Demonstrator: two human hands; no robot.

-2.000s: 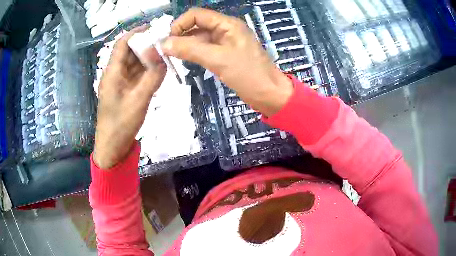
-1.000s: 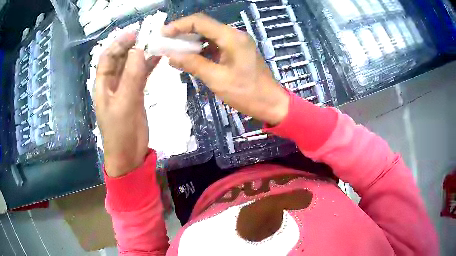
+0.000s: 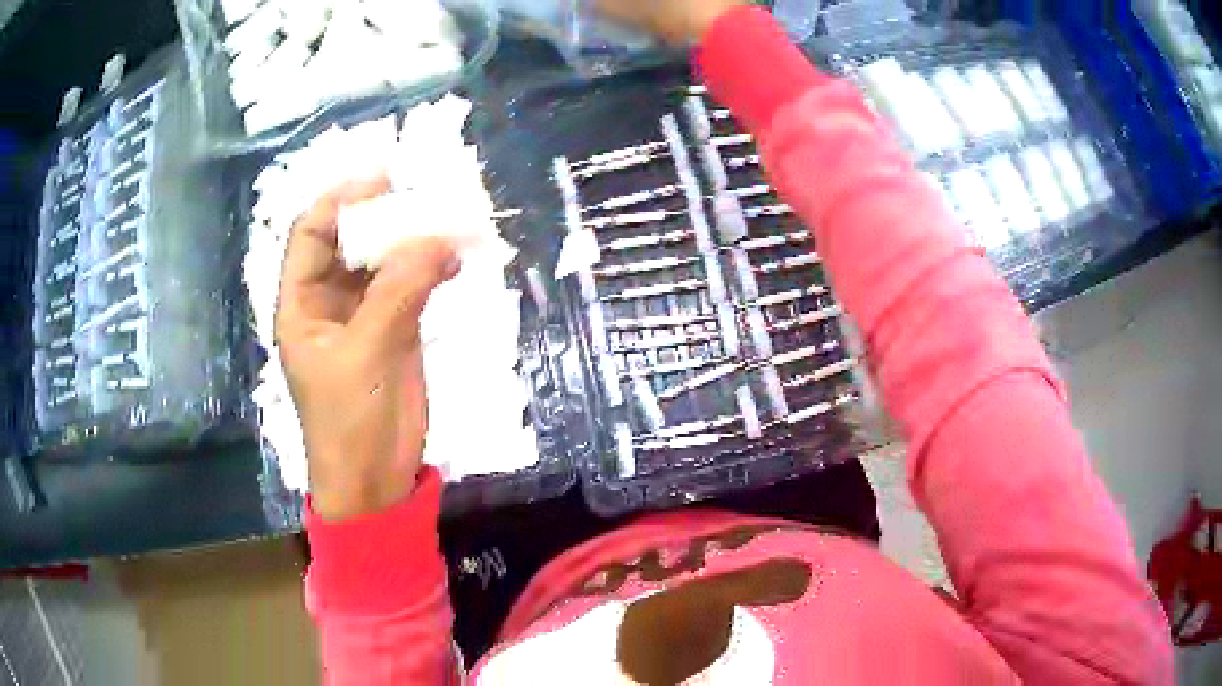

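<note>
My left hand (image 3: 351, 355) holds a whitish oblong piece (image 3: 409, 228) between fingers and thumb, above a tray heaped with white pads (image 3: 469, 389). A thin stem seems to stick out at the piece's right end. My right hand (image 3: 657, 16) is at the top edge, partly cut off, over clear plastic film (image 3: 576, 47); its fingers are blurred, and whether it holds anything cannot be told. The core tray (image 3: 657, 493), with thin white rods in ladder-like rows, lies in front of my body.
A pile of white blocks (image 3: 342, 60) lies at the back left. A clear tray of small stemmed parts (image 3: 97, 268) is at far left. A clear tray with rows of white rectangles (image 3: 998, 188) is at right, partly behind my right sleeve. A blue edge (image 3: 1159, 114) lies beyond it.
My right hand has left the piece and moved up and right to the plastic film at the back. My left hand has moved slightly down and still holds the whitish piece.
</note>
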